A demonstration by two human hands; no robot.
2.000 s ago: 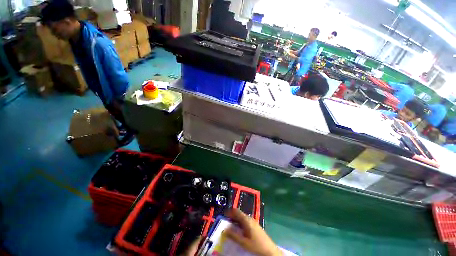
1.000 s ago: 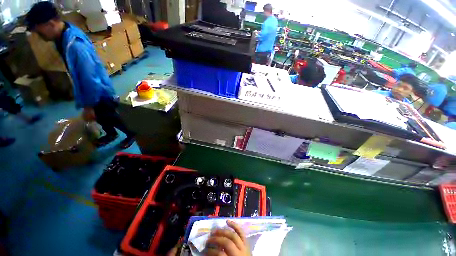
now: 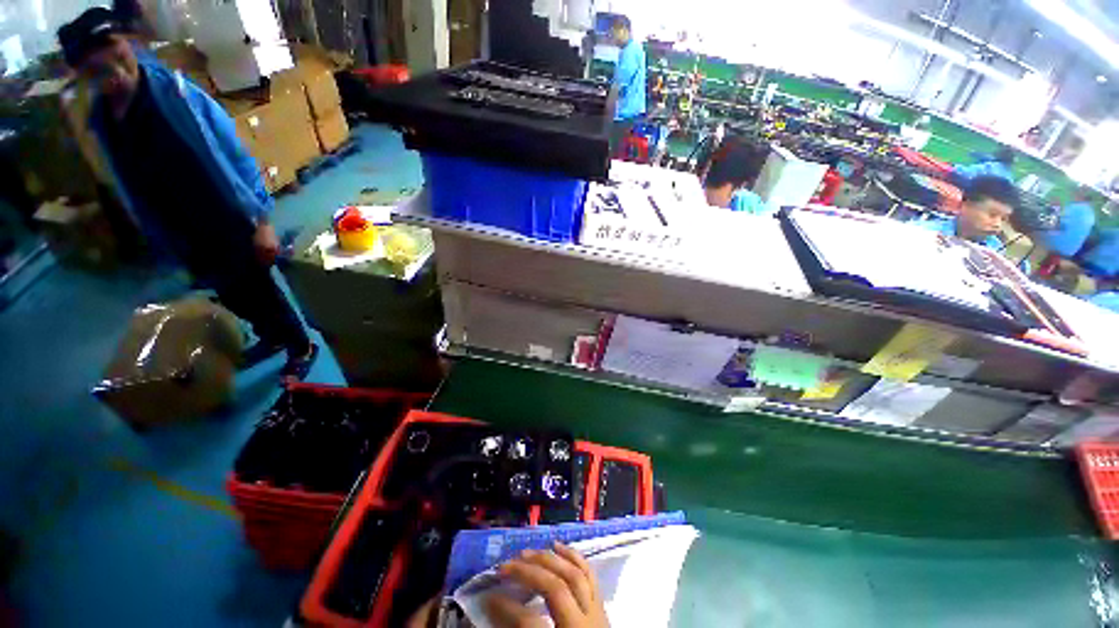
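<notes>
A blue-edged clipboard (image 3: 491,547) with white papers (image 3: 644,567) on it is at the bottom centre, in front of a red tray. My right hand (image 3: 546,591) lies over the papers with its fingers bent on them, and the sheets are lifted and curved beside it. My left hand (image 3: 423,613) shows only as a small part at the clipboard's left edge, cut off by the frame. The red tray (image 3: 322,589) holds black parts and several round shiny-faced devices (image 3: 522,451).
A grey-white ledge (image 3: 736,272) bears a blue bin (image 3: 503,196) under black trays (image 3: 503,117) and a black-edged folder (image 3: 902,270). Stacked red trays (image 3: 288,521) stand left. A person in blue (image 3: 184,160) stands by a carton (image 3: 172,362). A red basket (image 3: 1101,485) is far right.
The top sheets have been turned back, showing more of the blue board. My right hand stays on them. The person in blue has turned more towards the camera.
</notes>
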